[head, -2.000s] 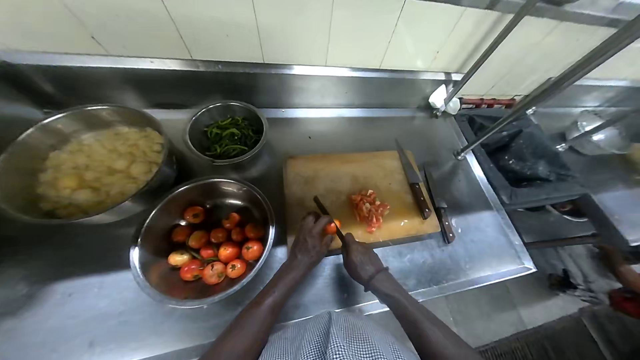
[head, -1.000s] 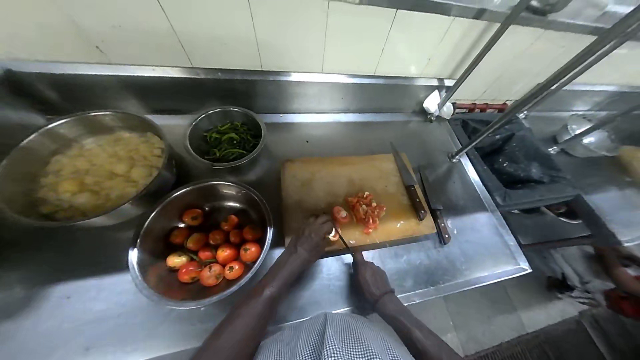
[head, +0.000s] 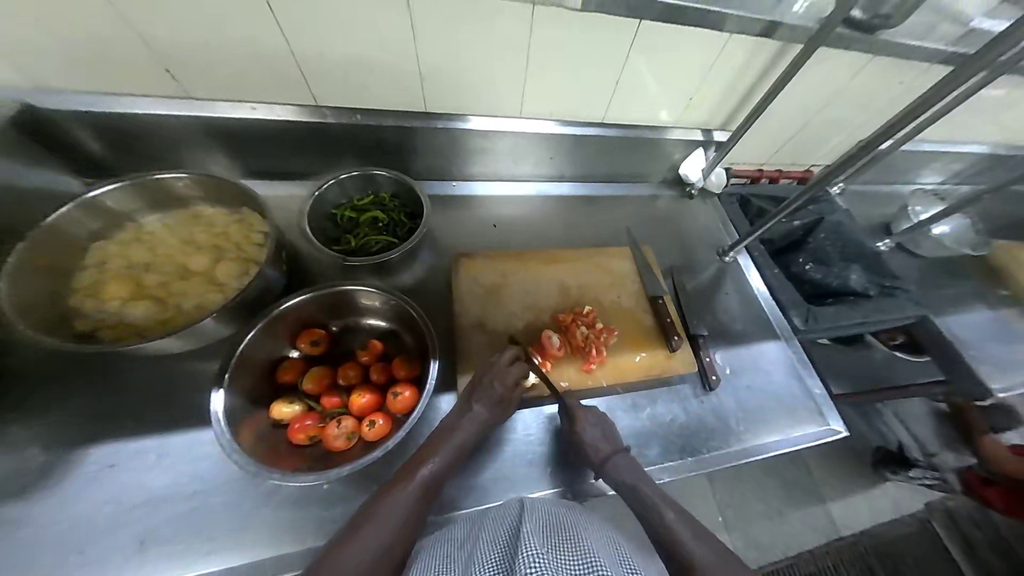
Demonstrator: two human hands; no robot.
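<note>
My right hand grips a knife whose dark blade slants up and left over the near edge of the wooden cutting board. Close to the blade, my left hand holds a piece of tomato, partly hidden by the fingers. Cut tomato slices lie just right of the blade, beside a heap of chopped tomato. Whole tomatoes rest in a steel bowl to the left of the board.
One kitchen knife lies on the board's right side, another next to it. Green chillies fill a small steel bowl. A large pan holds peeled, pale pieces in liquid. Metal posts rise at right; a person's arm shows beyond.
Two seconds ago a rounded tomato piece was under the blade by my left hand; now cut slices lie to the right of the knife. Both hands stay at the board's near edge.
</note>
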